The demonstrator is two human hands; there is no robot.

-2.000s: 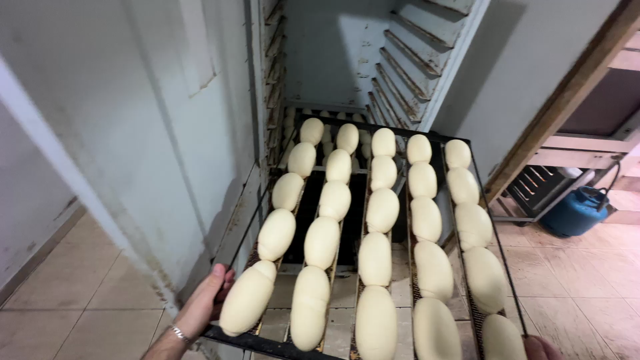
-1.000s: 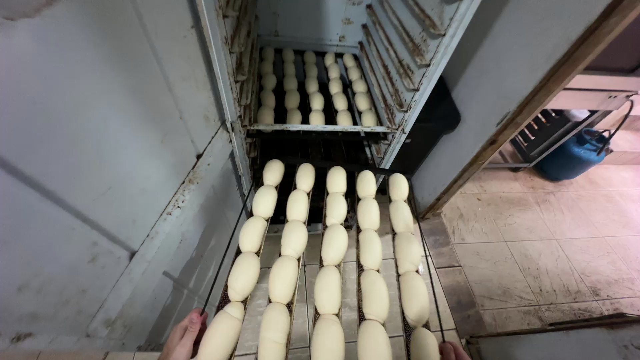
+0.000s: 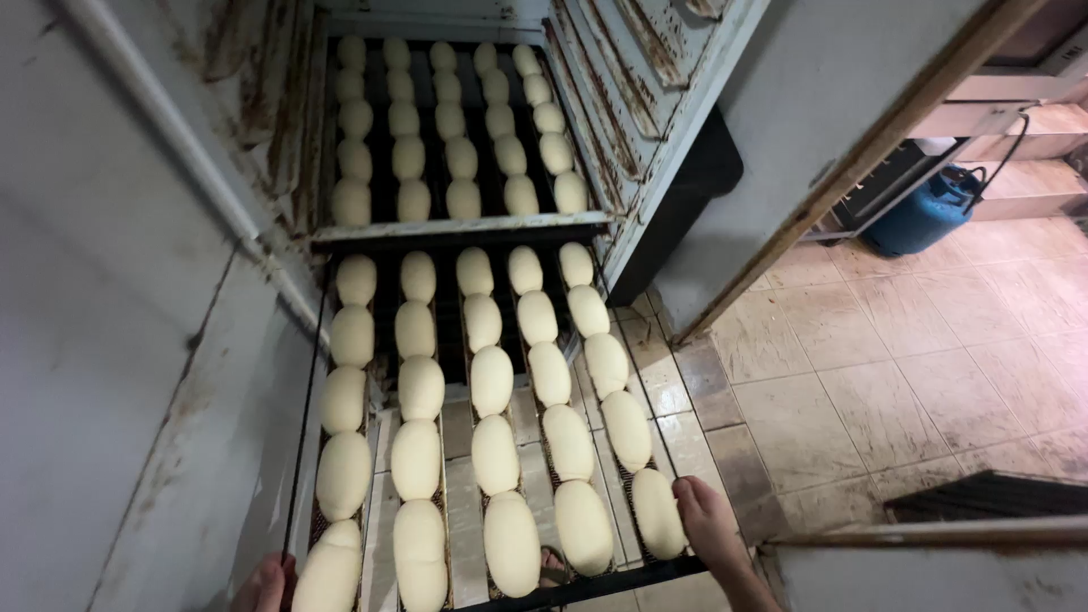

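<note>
My left hand [image 3: 265, 585] grips the near left edge of a black metal baking tray [image 3: 595, 585], partly cut off by the frame's bottom. The tray's near right edge is held by my right hand [image 3: 707, 520]. Rows of pale oval dough pieces [image 3: 495, 455] lie along the tray's mesh channels, with floor visible through the gaps. The tray's far end lies inside a tall rack cabinet, below the white crossbar [image 3: 467, 226]. Above that bar, a second tray of dough pieces [image 3: 449, 119] rests inside the cabinet.
Rusty shelf rails [image 3: 612, 93] line the cabinet's inner sides. An open white door or panel [image 3: 110, 340] stands at left. A black bin-like container [image 3: 680, 204] is right of the cabinet. Beyond a wood-edged wall are a blue gas cylinder [image 3: 918, 212] and tiled floor [image 3: 884, 357].
The held tray has moved forward, its far end now inside the cabinet beneath the crossbar. Both hands remain on its sides. The view has shifted, showing the upper tray more closely.
</note>
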